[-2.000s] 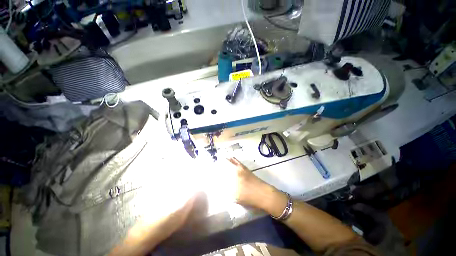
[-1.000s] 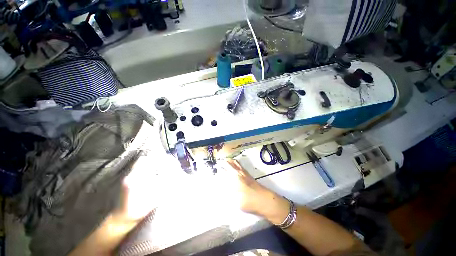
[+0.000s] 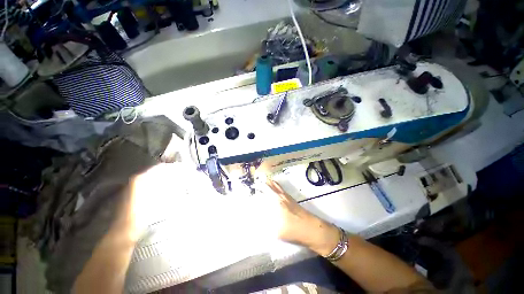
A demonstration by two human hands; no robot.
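The grey-brown striped garment piece lies bunched at the left and spreads under the presser foot area, bleached white by the lamp. The white sewing machine with a blue stripe stands behind it. My left hand lies on the cloth left of the needle, mostly washed out by glare; its fingers cannot be made out. My right hand lies just right of the needle, fingers toward the presser foot, partly bleached. Whether the hands pinch the cloth is hidden by glare.
Black-handled scissors lie under the machine arm, with a light blue pen-sized tool to their right. A teal thread cone stands behind the head. A navy-white striped bag is at the back left, another striped one at the back right.
My left hand has moved from the front edge up and left over the cloth. My right hand stays near the needle. The cloth's front part has shifted, showing a ribbed edge. The view has shifted slightly.
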